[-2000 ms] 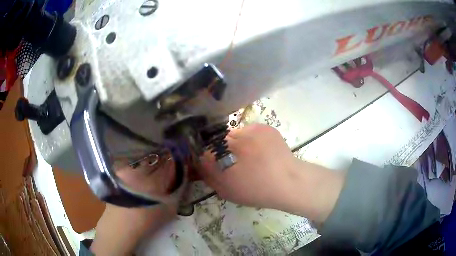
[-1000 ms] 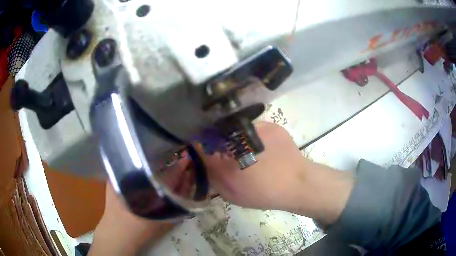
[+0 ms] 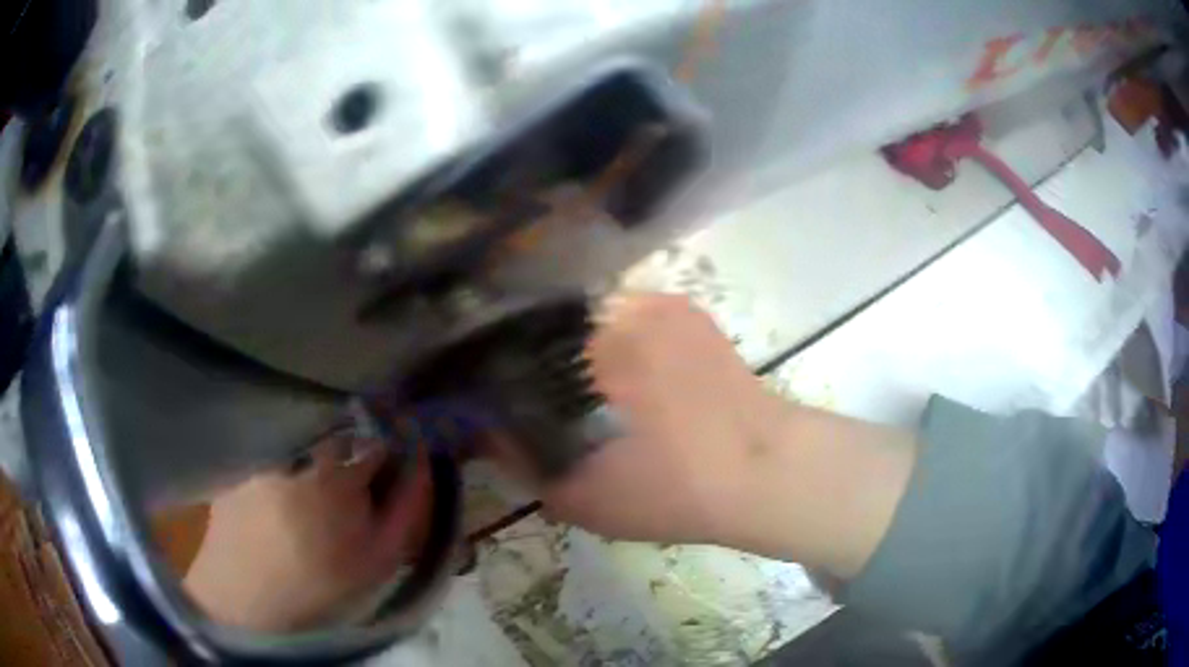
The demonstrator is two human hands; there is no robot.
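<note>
The white sewing machine head [image 3: 261,117] fills the upper left, close and blurred. Its large chrome loop [image 3: 81,456] stands at the left. My right hand [image 3: 678,404] is behind the machine's dark spring and tension parts [image 3: 535,378], its fingers hidden by them. My left hand [image 3: 293,541] shows through the chrome loop, blurred, with bent fingers near the needle area. The fingertips of both hands are close together under the head. What they hold, if anything, cannot be seen.
Red-handled snips [image 3: 936,150] with a red strip lie on the white machine bed behind the arm. Brown stacked panels [image 3: 46,586] are at the lower left edge. The stained white table [image 3: 626,586] carries printed marks. White pieces lie at the right edge.
The view has moved closer to the machine head, and the chrome loop now sits further left and looks larger. My left hand now shows inside the loop. My right hand has barely moved.
</note>
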